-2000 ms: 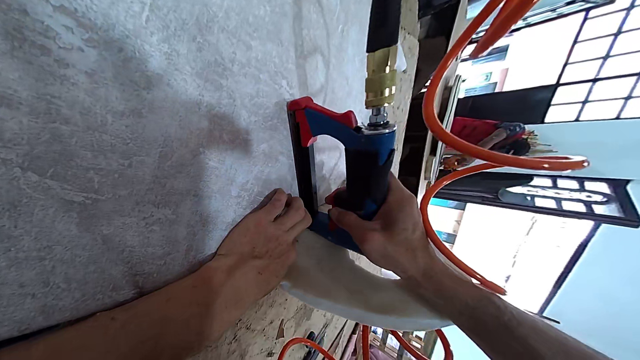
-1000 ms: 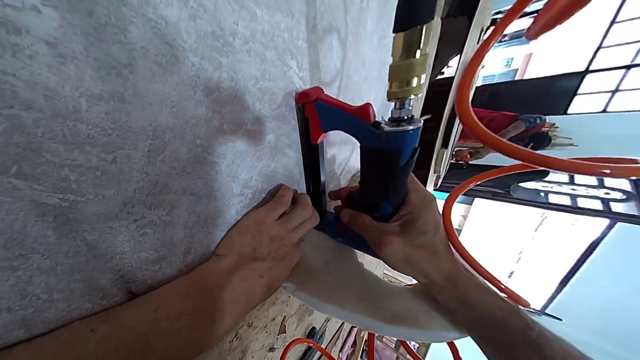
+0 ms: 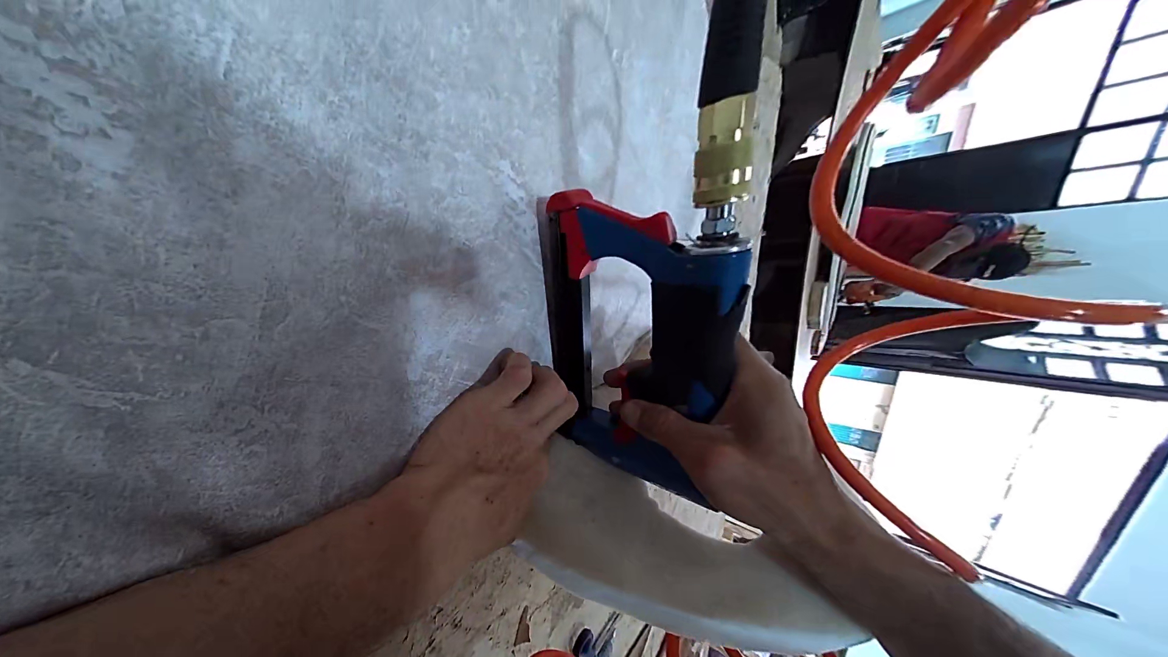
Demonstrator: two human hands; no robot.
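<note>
My right hand (image 3: 721,429) grips the dark handle of a blue and red pneumatic stapler (image 3: 698,319), a finger at its red trigger. The stapler's nose end lies beside my left hand (image 3: 511,429), whose bent fingers press or pinch the edge of a mottled grey fabric (image 3: 274,274); whether they grip a fold of it cannot be told. A brass air coupling (image 3: 724,151) with a black hose end joins the handle. Below both hands curves a pale, padded-looking strip (image 3: 675,566), partly covered by my right forearm.
A coiled orange air hose (image 3: 835,210) loops at the right. Beyond it a person (image 3: 949,246) in red is at work near a wooden board. Below lies a chipboard surface (image 3: 493,593) with some tools (image 3: 598,634). Windows with dark bars stand at the far right.
The stapler and both hands keep nearly the same place against the fabric. The view has shifted slightly.
</note>
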